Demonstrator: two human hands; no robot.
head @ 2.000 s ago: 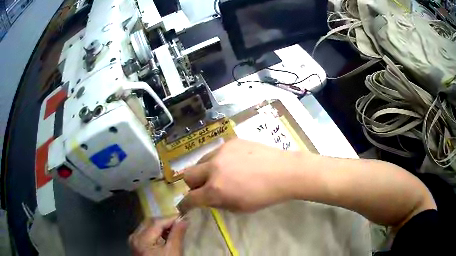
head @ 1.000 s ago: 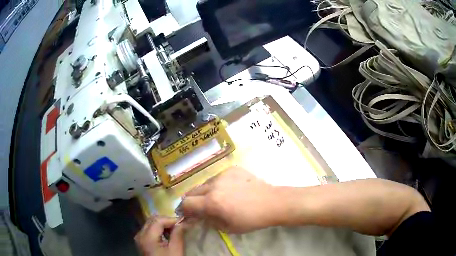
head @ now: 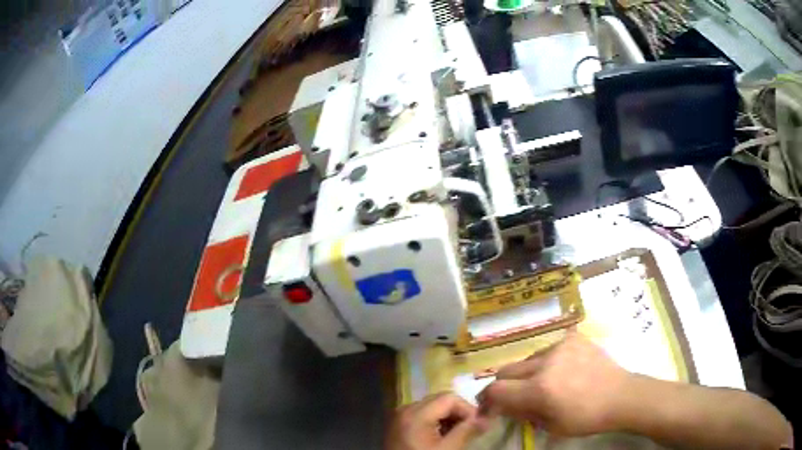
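Observation:
My right hand [head: 572, 387] rests at the front of the machine, fingers bent and pinching the edge of the beige cloth [head: 501, 438]. My left hand [head: 435, 424] is beside it, cut off by the lower edge, with its fingertips pinched at the same cloth edge. A yellow tape strip [head: 528, 435] runs down the cloth below my right hand. The amber clamp frame [head: 523, 309] with its slot window is just beyond my hands, beside the white machine head [head: 391, 281]. The white and yellow template [head: 629, 308] lies right of the clamp. What the fingertips hold exactly is hidden.
The black control screen [head: 668, 119] stands behind the table at right. A thin black cable [head: 655, 206] lies on the white table. Coiled straps [head: 778, 286] are at the right edge. Beige cloth heaps [head: 57, 330] are at left. A tape ring [head: 229, 283] lies on an orange patch.
The view has swung left, so the machine appears farther right and the left-side heaps show. My hands stay together at the cloth edge. The clamp window, partly covered by my right hand at first, is uncovered.

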